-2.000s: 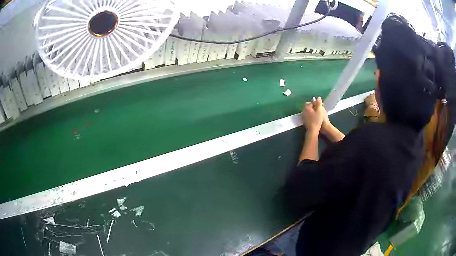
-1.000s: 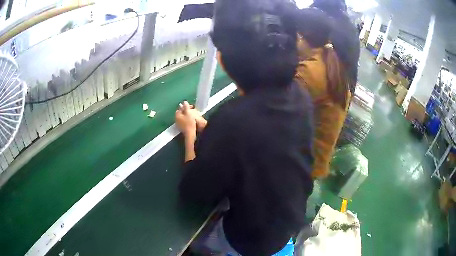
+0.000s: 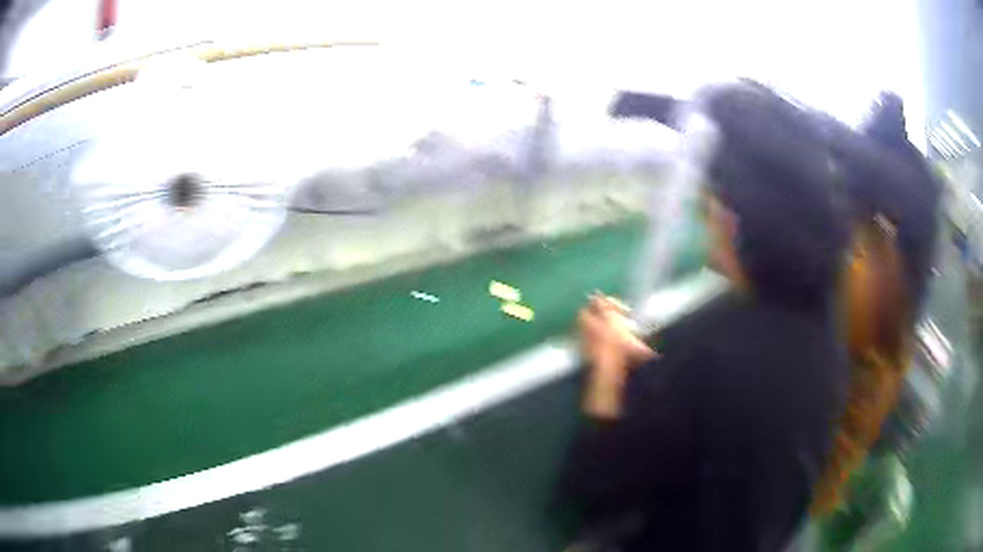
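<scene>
Neither of my hands is in the picture. The view is blurred by motion. Nearest in front of me is the dark worktop (image 3: 431,485), with small whitish scraps (image 3: 262,528) on it at the bottom edge. A long white rail (image 3: 323,447) runs between it and the green conveyor belt (image 3: 270,372). Small pale yellow scraps (image 3: 511,302) and a whitish one (image 3: 424,295) lie on the belt. A round white fan guard (image 3: 181,243) with a dark centre shows at the upper left.
A person in black (image 3: 711,431) sits at the right, hands together at the rail beside a slanting white post (image 3: 665,237). Another person in orange-brown (image 3: 868,345) is behind. Blurred pale pieces (image 3: 410,232) line the belt's far side. A green-white bundle (image 3: 878,501) is at the lower right.
The view swung right, then partly back left and is now blurred. The fan guard is back in fuller view. The seated person's hands remain together by the post.
</scene>
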